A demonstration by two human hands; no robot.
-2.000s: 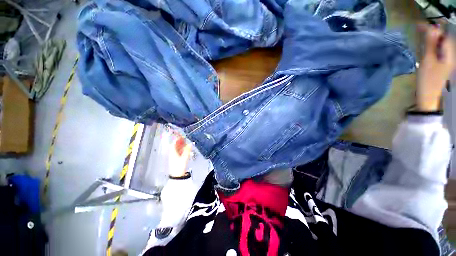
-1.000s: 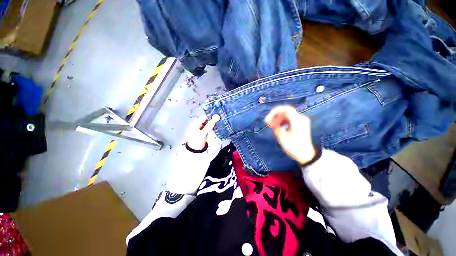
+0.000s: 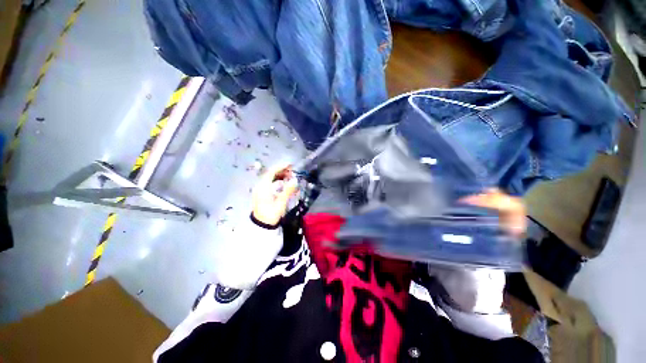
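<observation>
A blue denim jacket (image 3: 489,135) lies from the table over my lap, its front edge turned back so the grey-blue inner side shows; the turned part is blurred by motion. My left hand (image 3: 276,195) is at the jacket's left lower corner, fingers closed on its edge. My right hand (image 3: 499,209) is blurred, at the right end of the turned-back band, and holds that band. No snips can be made out.
More denim jackets (image 3: 333,49) are heaped on the brown table (image 3: 439,57) and hang over its edge. A black phone (image 3: 603,205) lies at the right. Floor at left has a metal table leg (image 3: 120,202), striped tape (image 3: 99,244), thread scraps and cardboard (image 3: 85,326).
My right hand has moved from above the jacket front to the right, and the front edge is now folded back with its inside showing. My left hand stays at the corner.
</observation>
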